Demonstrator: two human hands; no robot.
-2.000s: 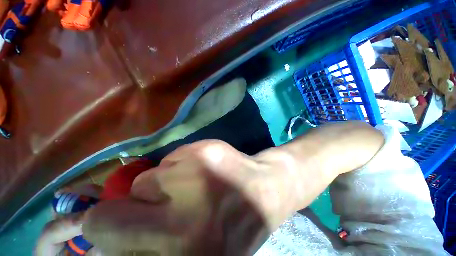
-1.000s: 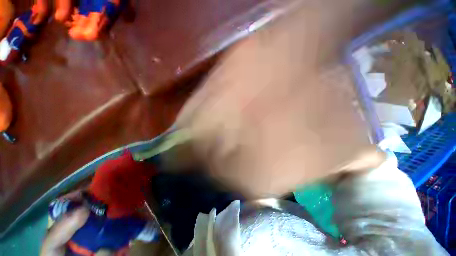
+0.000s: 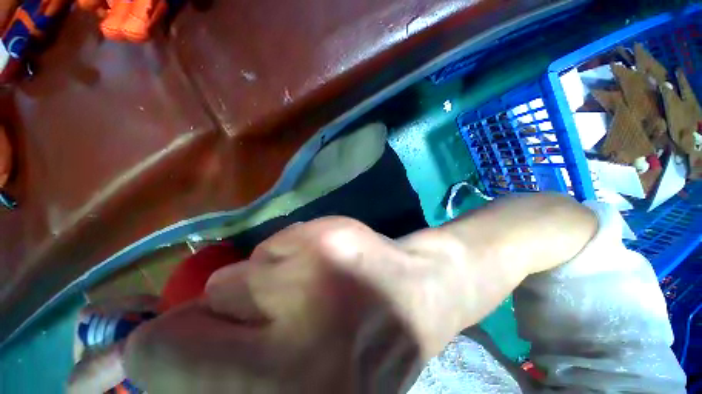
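A plush doll with a round red head (image 3: 198, 271) and navy-and-white striped cuffs is at the lower left, below the table edge. My right hand (image 3: 308, 308) is large in front of it and covers most of the doll; its fingers are bent at the doll, and the fingertips and any needle are hidden. My left hand (image 3: 100, 369) is at the lower left corner, partly cut off and partly covered, with its fingers around the doll's body.
A red-brown vinyl table (image 3: 254, 69) fills the upper left, with navy-orange dolls (image 3: 131, 19) at its top left. A blue basket (image 3: 566, 131) with brown pointed pieces (image 3: 627, 115) stands at right. Black cloth (image 3: 369, 200) lies below the table edge.
One second ago my right hand was blurred and farther up and right, with a thin thread line near the doll. It is now back over the doll. My left hand stays by the doll.
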